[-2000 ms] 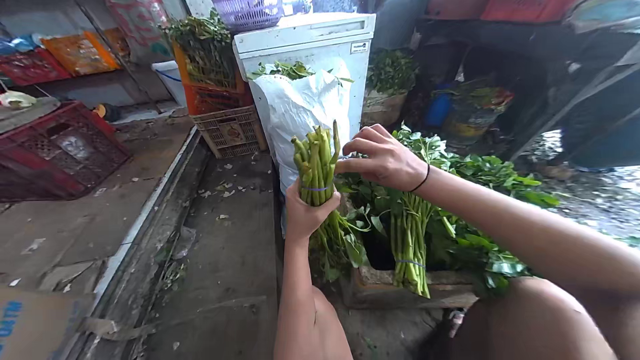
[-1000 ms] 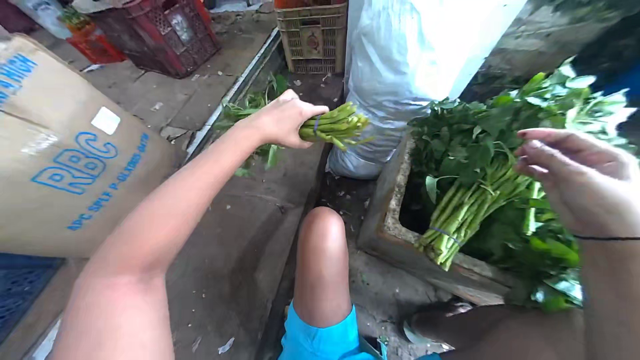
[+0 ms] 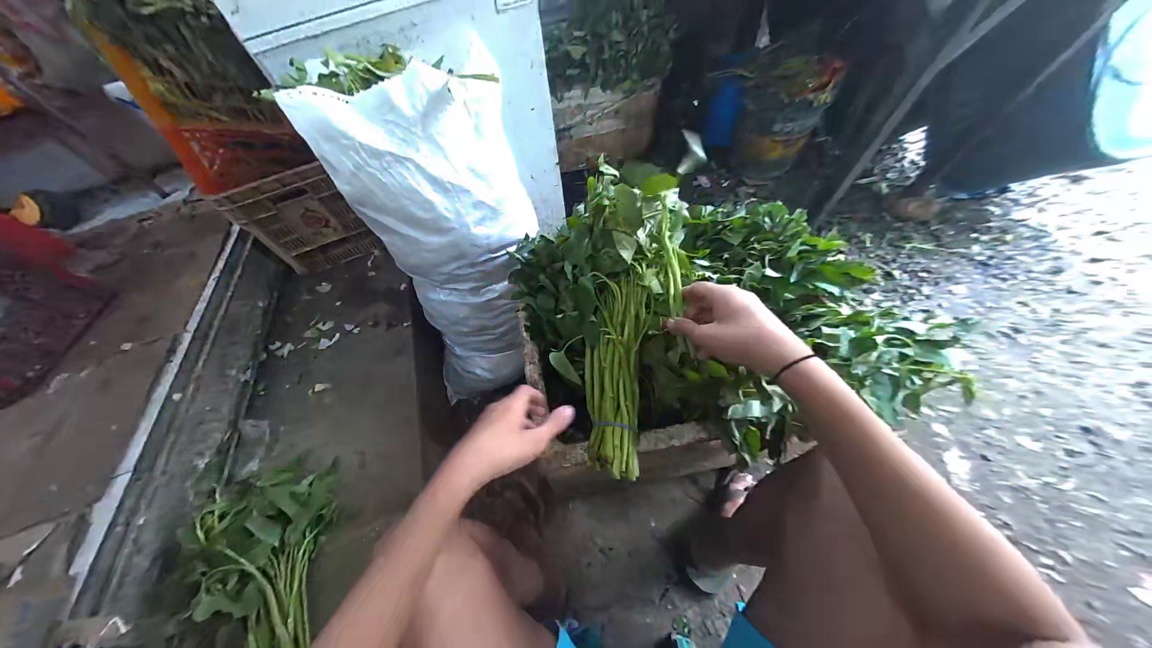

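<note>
A banded bundle of leafy green stems (image 3: pixel 616 369) lies across the leaves in a worn box (image 3: pixel 670 453), its cut ends over the near rim. My right hand (image 3: pixel 733 326), with a dark band at the wrist, is at the right of this bundle, fingers curled around or against a pale green stem (image 3: pixel 671 247); the fingertips partly hide the contact. My left hand (image 3: pixel 515 430) is empty, fingers apart, just left of the bundle's cut ends. Another bunch of leafy stems (image 3: pixel 261 558) lies on the floor at lower left.
A white woven sack (image 3: pixel 441 189) holding greens stands left of the box, before a white cabinet (image 3: pixel 378 31). Stacked crates (image 3: pixel 306 216) are behind it. More leafy greens (image 3: pixel 882 351) spill over the box's right side. A raised floor edge (image 3: pixel 171 405) runs along the left.
The bundle my left hand held is out of that hand, and a leafy bunch now lies on the floor at left. My left hand has come over to the box. The view has turned.
</note>
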